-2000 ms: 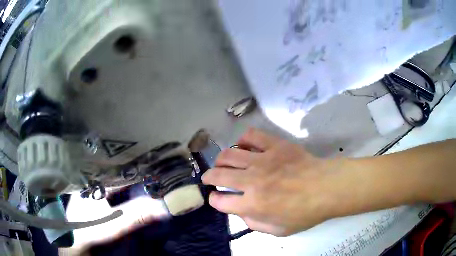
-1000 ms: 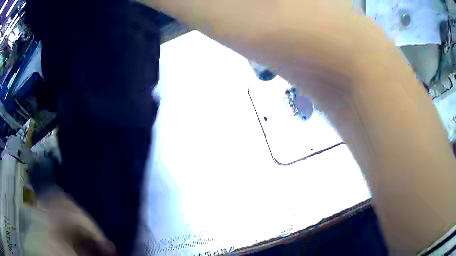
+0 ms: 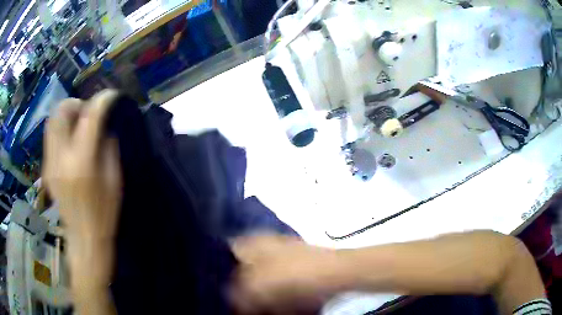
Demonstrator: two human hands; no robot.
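Note:
A dark navy garment (image 3: 179, 215) hangs in folds at the left, over the left part of the white table. My left hand (image 3: 86, 141) is raised at the far left, blurred, with its fingers closed on the upper edge of the garment. My right hand (image 3: 271, 271) is low in the middle, blurred, and grips the lower right part of the cloth; its fingertips are hidden by the garment. The sewing machine head (image 3: 345, 61) stands at the upper right, apart from the cloth.
Black-handled shears (image 3: 508, 126) and a white block (image 3: 491, 143) lie at the right of the machine. A dark green and white thread cone (image 3: 288, 104) is left of the head. A paper note (image 3: 468, 49) hangs at the top right. Other workstations show behind at upper left.
The garment has come off the machine area to the left. My left hand has risen with its upper edge. My right arm has come down from across the machine to the cloth.

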